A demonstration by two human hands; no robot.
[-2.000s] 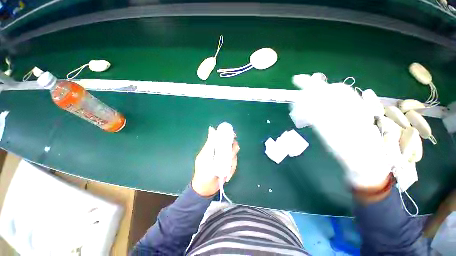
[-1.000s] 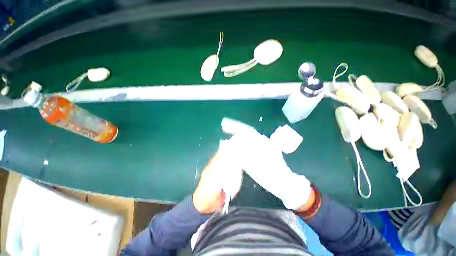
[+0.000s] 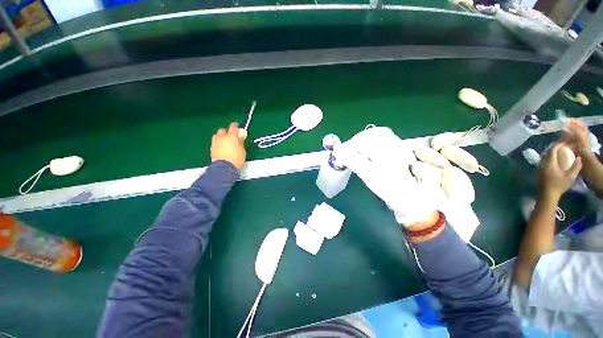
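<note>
My bare left hand (image 3: pixel 228 146) reaches over the rail onto the belt. Its fingers close on a corded oval piece (image 3: pixel 243 133), mostly hidden by them, with its cord pointing up. My gloved right hand (image 3: pixel 387 168) is beside the dispenser (image 3: pixel 333 173), fingertips at its metal top; what it holds, if anything, cannot be told in the white glare. Another corded oval piece (image 3: pixel 270 256) lies on the bench between my arms, cord toward me. Small white wipe pads (image 3: pixel 320 228) lie beside it. The pile of pieces (image 3: pixel 457 185) is right of my glove, partly hidden by it.
A pale rail (image 3: pixel 145 183) divides bench and belt. More corded pieces lie on the belt (image 3: pixel 306 117). A drink bottle (image 3: pixel 40 244) lies at the left. At the right, another person's hands (image 3: pixel 562 162) hold a piece near a slanted post (image 3: pixel 552 76).
The view has shifted. My hands have parted: the left moved forward to the belt piece, the right moved right to the dispenser. A corded piece now lies on the bench where my hands worked.
</note>
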